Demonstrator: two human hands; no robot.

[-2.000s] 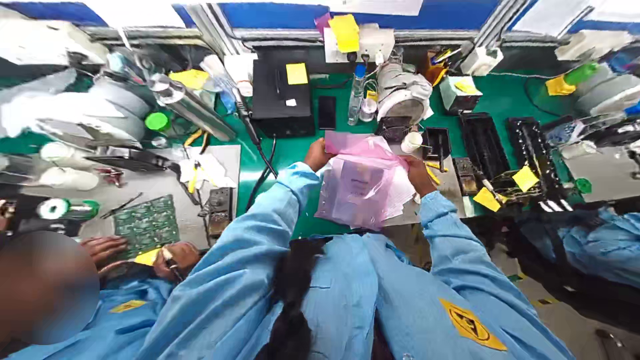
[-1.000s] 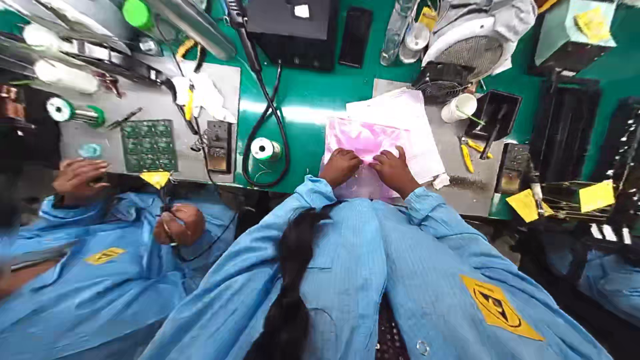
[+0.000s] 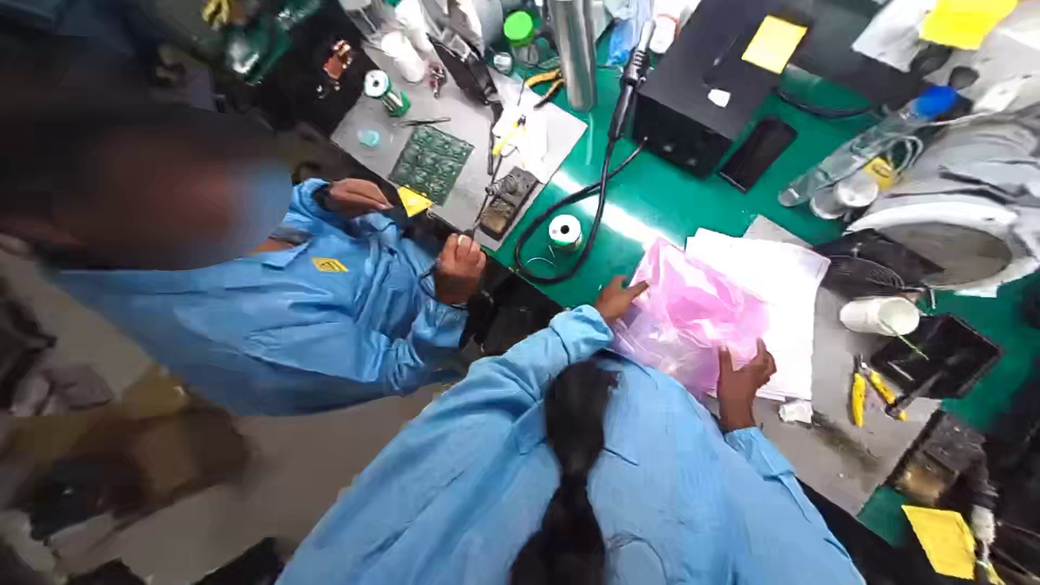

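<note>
A pink translucent plastic bag (image 3: 703, 305) lies crumpled at the near edge of the green bench, partly over white paper sheets (image 3: 792, 305). My left hand (image 3: 619, 299) rests at the bag's left edge, fingers apart. At its lower right edge is my right hand (image 3: 743, 375), with thumb and fingers spread. Neither hand is closed around the bag. A spool of solder wire (image 3: 565, 232) stands left of the bag, inside a loop of black cable. What the bag holds, if anything, cannot be made out.
A co-worker sits at the left, near a green circuit board (image 3: 431, 162). Yellow-handled cutters (image 3: 859, 396), a white cup (image 3: 880, 315) and a black tray (image 3: 934, 353) lie to the right. Farther back are a black box (image 3: 699, 81), a phone-like black slab (image 3: 758, 154) and a clear bottle (image 3: 853, 154).
Two seconds ago both hands held the bag up by its top; now it lies on the bench. Since one second ago my hands have moved apart to its sides. The view has swung left.
</note>
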